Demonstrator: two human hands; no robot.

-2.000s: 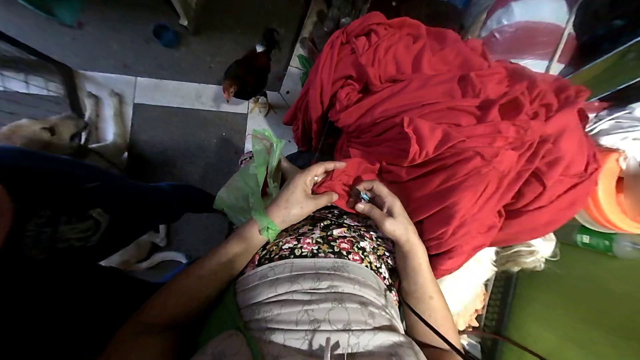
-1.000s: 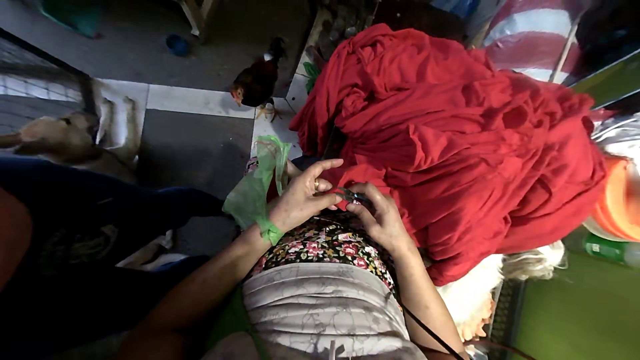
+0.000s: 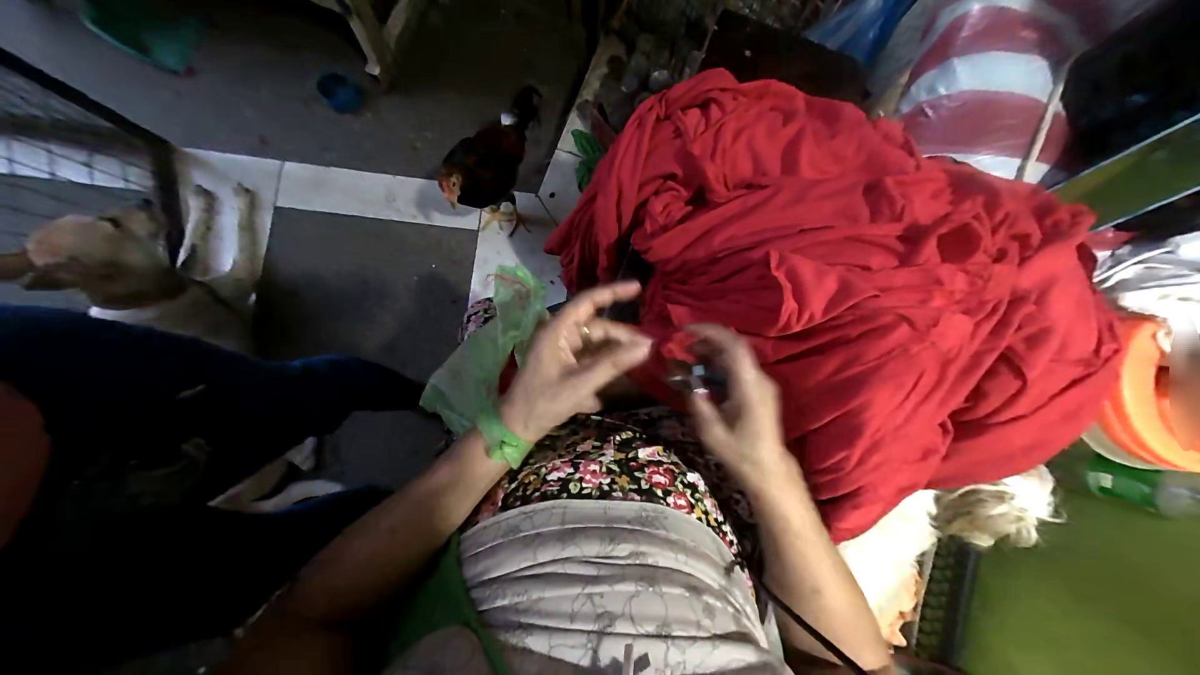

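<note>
My left hand, with a ring on one finger, is raised over my lap, thumb and fingertips close together; whether they pinch a bit of fabric or thread is unclear. A green plastic bag is tied at that wrist. Held between the fingers of my right hand is a small metal tool, blurred by motion, perhaps thread snips. A large heap of red fabric lies just beyond and to the right of both hands. Beneath them is floral cloth on my lap.
A chicken stands on the tiled floor ahead. At the left a pale dog lies beside a wire mesh panel. A person's dark-clothed leg reaches in from the left. At right are an orange container and a green bottle.
My hands have moved apart; two seconds ago both were on a piece of red fabric over my lap. The chicken's head and the dog's head have shifted a little.
</note>
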